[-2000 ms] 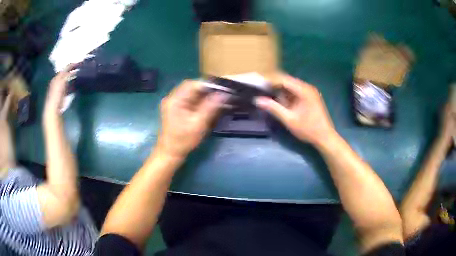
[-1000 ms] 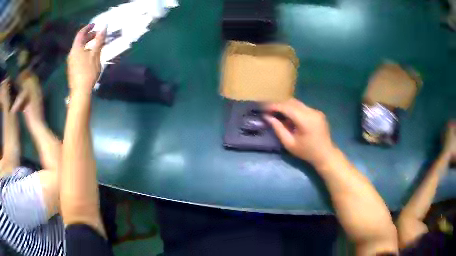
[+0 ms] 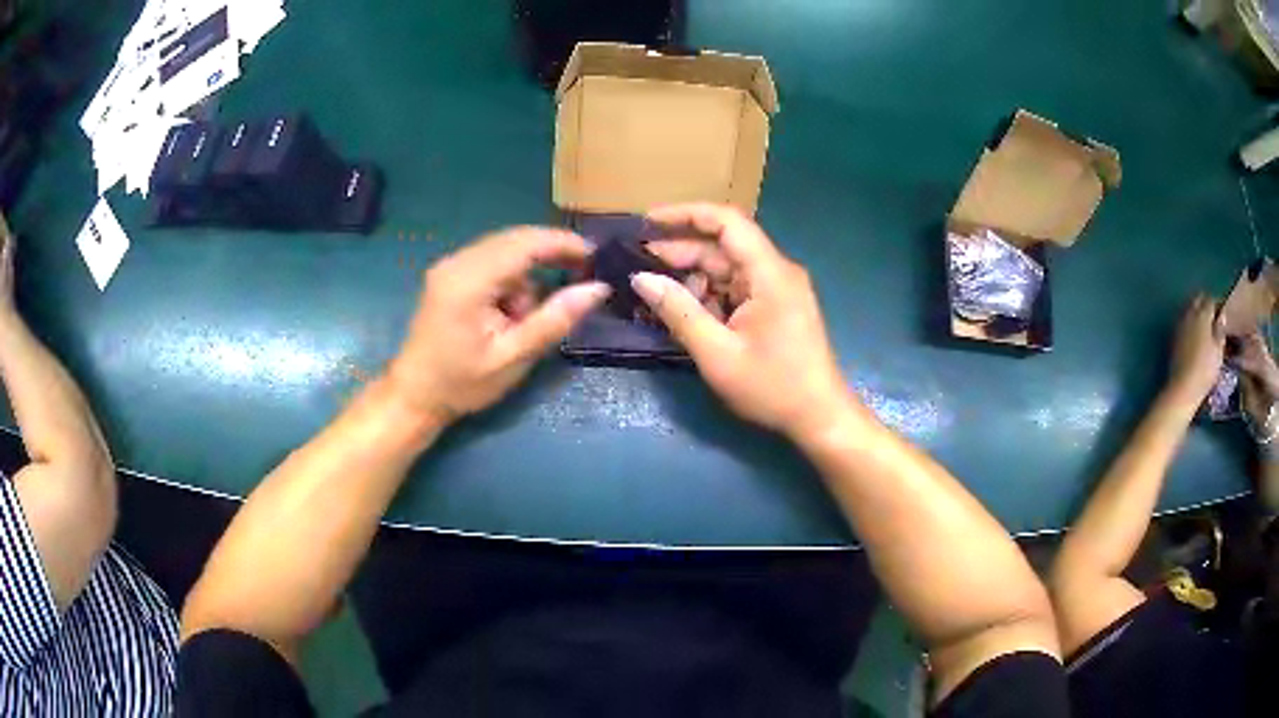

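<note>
An open retail box (image 3: 662, 140) lies in front of me, its plain brown lid standing up at the back and its black body towards me. A black insert tray (image 3: 606, 341) shows in the box body, largely hidden by my hands. My left hand (image 3: 491, 316) and my right hand (image 3: 736, 316) are over the box. Both hold a small black item (image 3: 624, 267) between thumbs and fingers. Its details are hidden by the fingers.
Loose white cards (image 3: 176, 77) lie at the far left beside a row of small black units (image 3: 260, 175). A black tray stack (image 3: 596, 31) stands behind my box. Another open box with a silvery accessory bag (image 3: 996, 281) is at right. People's arms are on both sides.
My left hand has come back from the white cards to the box and joined my right hand on a small black item. My right hand has shifted left in view.
</note>
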